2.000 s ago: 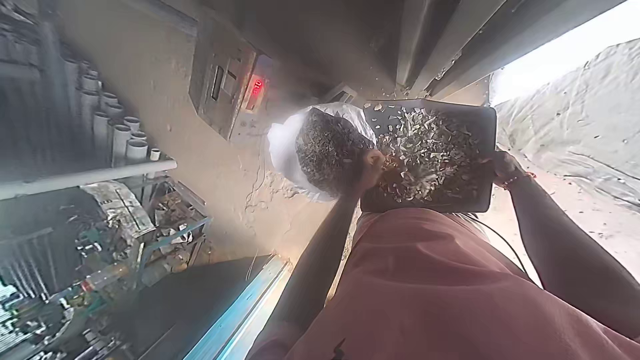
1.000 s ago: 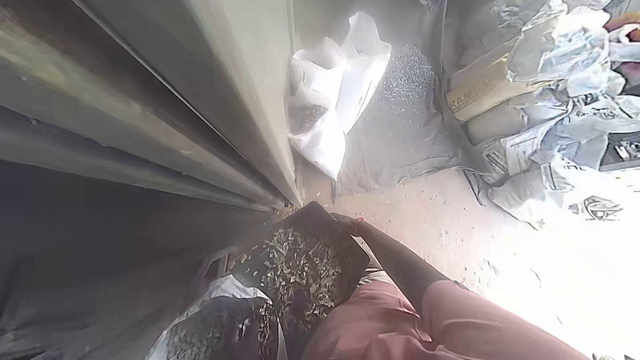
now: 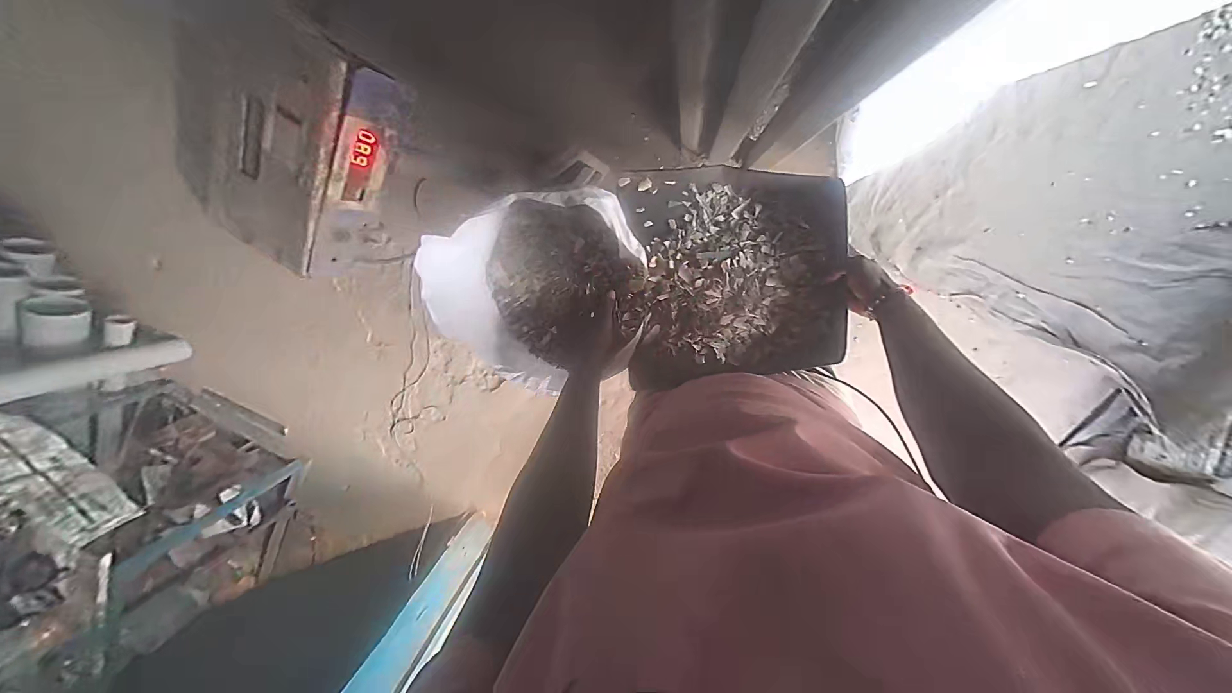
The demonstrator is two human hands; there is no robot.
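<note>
A dark rectangular tray (image 3: 816, 217) bears a heap of dry flakes (image 3: 717, 274), perhaps plant matter, in front of my body. My right hand (image 3: 863, 281) grips the tray's right edge, a band at the wrist. Left of the tray and against it stands a white sack (image 3: 457, 289), its mouth open and full of darker, finer dry material (image 3: 549, 274). Over the right side of the sack's mouth, next to the tray's left edge, is my left hand (image 3: 606, 332); its fingers are dim and partly lost among the flakes, so its hold cannot be told.
A box with a lit red display (image 3: 364, 149) stands at the upper left. White pipe pieces (image 3: 56, 320) sit on a ledge at the left, above a blue-edged metal frame (image 3: 207, 520) with scraps. A blue bar (image 3: 423, 606) runs below. Grey sheeting (image 3: 1039, 212) covers the right side.
The view swung away to bagged goods and back. Against two seconds ago, my left hand has moved left, from the tray's left edge to the sack's mouth. My right hand remains on the tray.
</note>
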